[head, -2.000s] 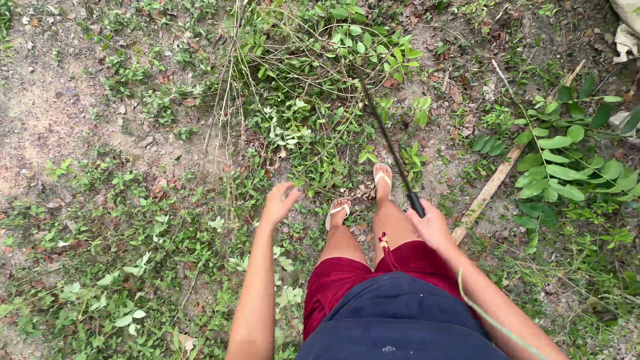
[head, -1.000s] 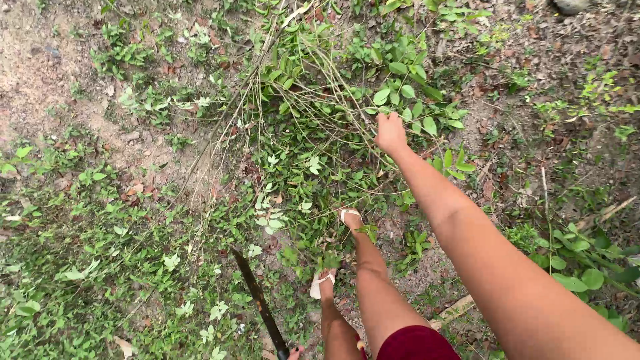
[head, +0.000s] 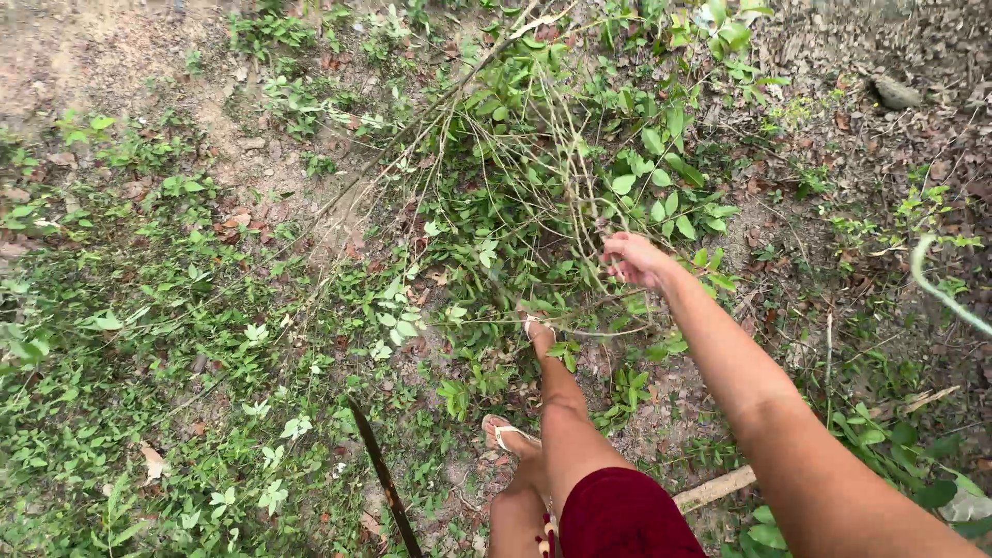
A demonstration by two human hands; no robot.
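Note:
My right hand [head: 637, 260] reaches forward with curled fingers around thin stems at the right side of a heap of cut leafy branches [head: 573, 186]. The branches lie tangled on the ground, thin bare stems pointing several ways. At the lower left, the dark blade of a machete [head: 384, 473] slants upward from the bottom edge. My left hand and the handle are outside the frame. My feet in light flip-flops [head: 508, 434] stand at the near side of the heap.
Low green weeds [head: 194, 310] cover the ground at left. A cut stick [head: 717, 488] and leafy sprigs [head: 891, 457] lie at lower right. A stone [head: 895, 93] sits at the upper right amid dry leaves. A pale green cord [head: 938, 287] shows at the right edge.
The machete was in my right hand two seconds ago; its blade is now at my left side. My right hand has reached forward to the branches and closed on stems.

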